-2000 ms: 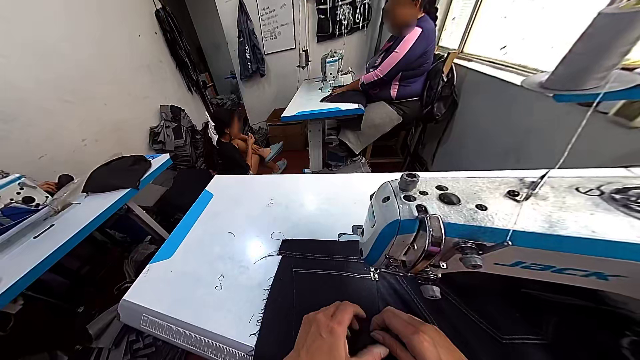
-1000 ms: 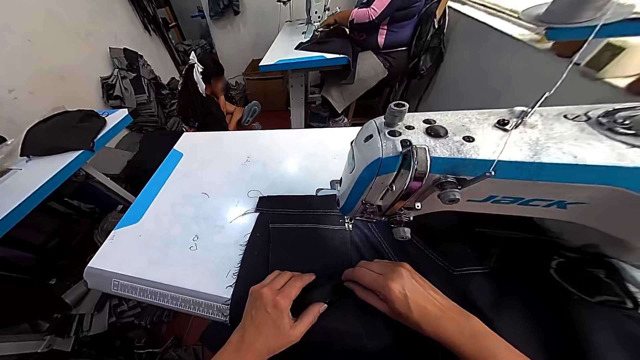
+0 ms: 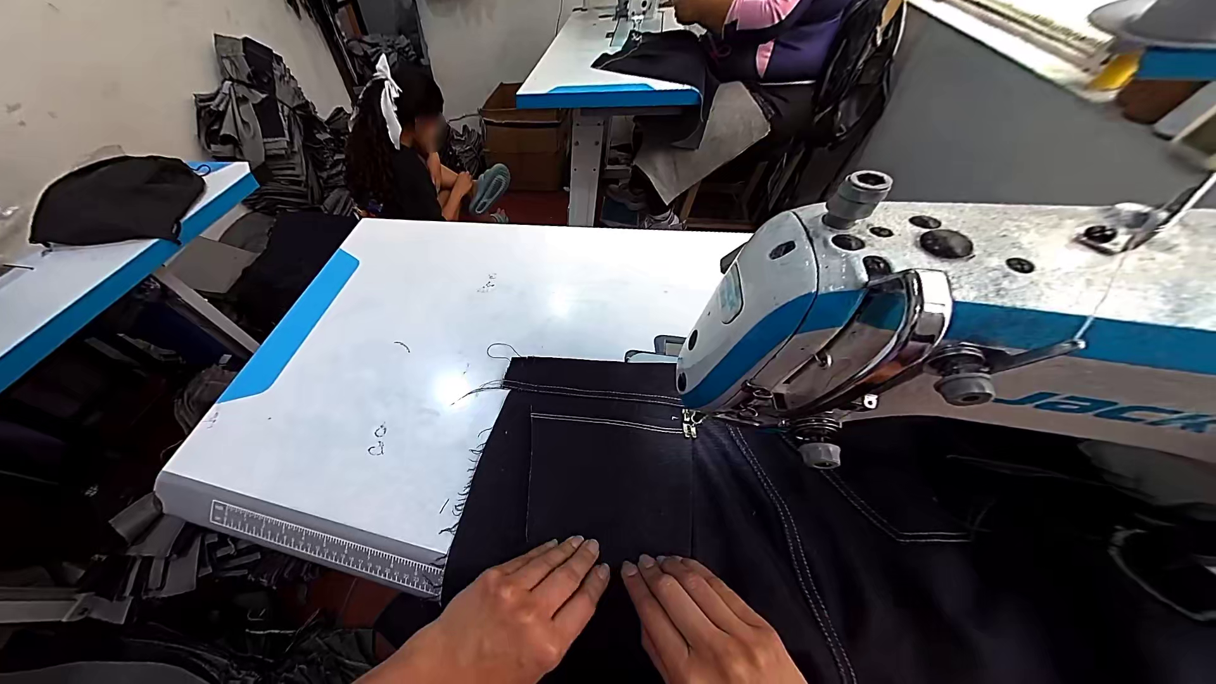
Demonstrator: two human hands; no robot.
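Observation:
Dark denim fabric [image 3: 608,484] with pale topstitching lies on the white sewing table [image 3: 418,313], its frayed left edge showing. A squarish patch of the same cloth sits on it, with its upper stitched edge by the presser foot [image 3: 690,424] of the Jack sewing machine [image 3: 817,313]. My left hand [image 3: 532,608] rests flat on the lower part of the patch, fingers together. Beside it, my right hand [image 3: 703,617] lies flat too, fingertips a small gap from the left ones. Neither hand pinches the cloth. The needle tip cannot be made out.
At the left stands another table [image 3: 218,204] with a black cloth piece [image 3: 114,199] on it. Beyond my table a person [image 3: 399,152] sits low near heaped fabric [image 3: 271,123], and another person [image 3: 798,38] sits at a second machine. Loose thread lies on the tabletop.
My hands were bunched at the cloth two seconds ago, then apart with bent fingers; now they lie flatter and closer together. The view has shifted.

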